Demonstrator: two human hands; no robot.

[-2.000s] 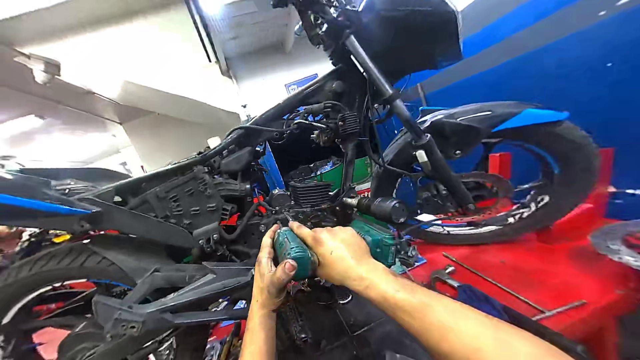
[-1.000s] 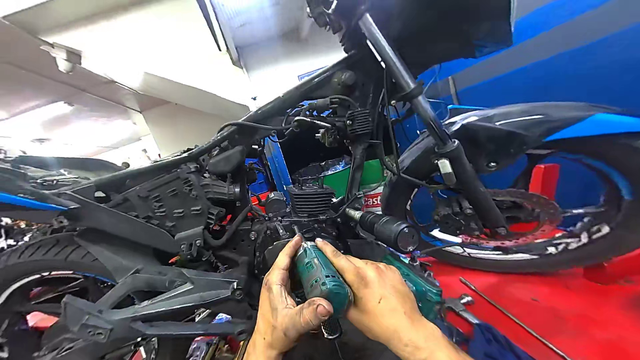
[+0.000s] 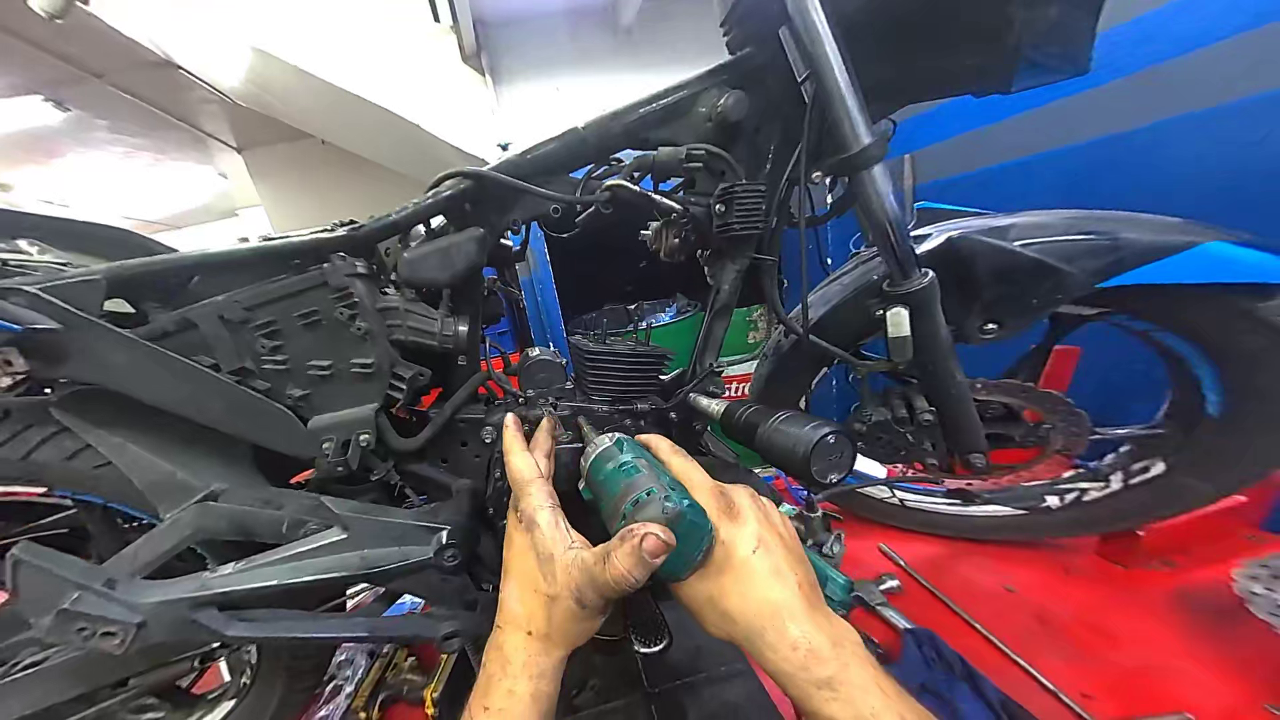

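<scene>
My right hand (image 3: 745,555) grips a green and black power driver (image 3: 645,505), whose tip points up and left at the motorcycle's engine. Beside it, my left hand (image 3: 555,545) has its index and middle fingers extended against the engine casing, while the thumb rests on the driver's rear housing. Just above the hands is the finned engine cylinder (image 3: 620,368), with several studs rising from it. To the right, a black cylindrical exhaust-like part (image 3: 790,435) juts from the engine area. The driver's exact tip contact cannot be made out.
The motorcycle's front wheel (image 3: 1110,500) is at the right over a red platform (image 3: 1050,600). A long metal rod (image 3: 985,630) and a hammer-like tool (image 3: 885,597) lie near my right forearm. The swingarm and plastic footrest bracket (image 3: 290,550) extend at the left. A green container (image 3: 740,350) stands behind the frame.
My left hand's fingers have moved off the driver's front and now stretch out against the engine. The driver stays in my right hand. The view is nearer the engine.
</scene>
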